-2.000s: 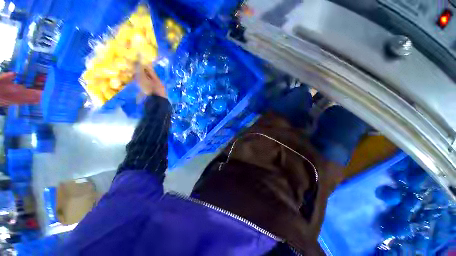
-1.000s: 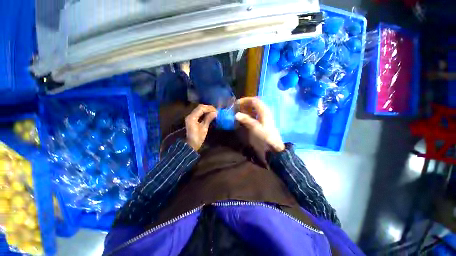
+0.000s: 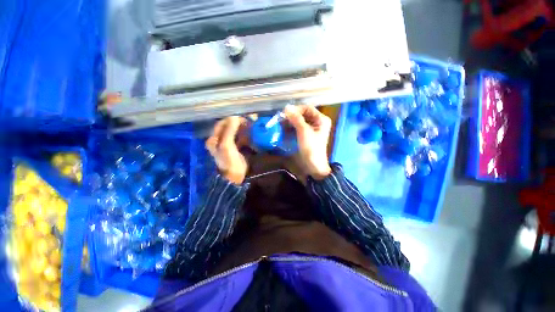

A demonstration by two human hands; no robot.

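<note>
A blue ball in a clear plastic bag [image 3: 266, 133] is held between both hands just below the front edge of the heat sealer [image 3: 243, 67]. My left hand [image 3: 227, 148] is at the ball's left side, its fingers near the top of the bag. My right hand [image 3: 311, 137] pinches the bag at its upper right. The ball hangs just under the pale sealing jaw [image 3: 243, 106]. Whether the bag's edge touches the jaw is not clear.
A crate of bagged blue balls [image 3: 143, 207] is at the left, beside a crate of yellow balls [image 3: 39, 237]. A light blue crate [image 3: 389, 189] with more blue balls is at the right. Beyond it are a crate of pink items [image 3: 496, 131] and a red stool [image 3: 538, 198].
The view swung from the left crates back to the sealer. My left hand left the yellow balls, and both hands with the bagged ball are now closer to the sealer's front edge.
</note>
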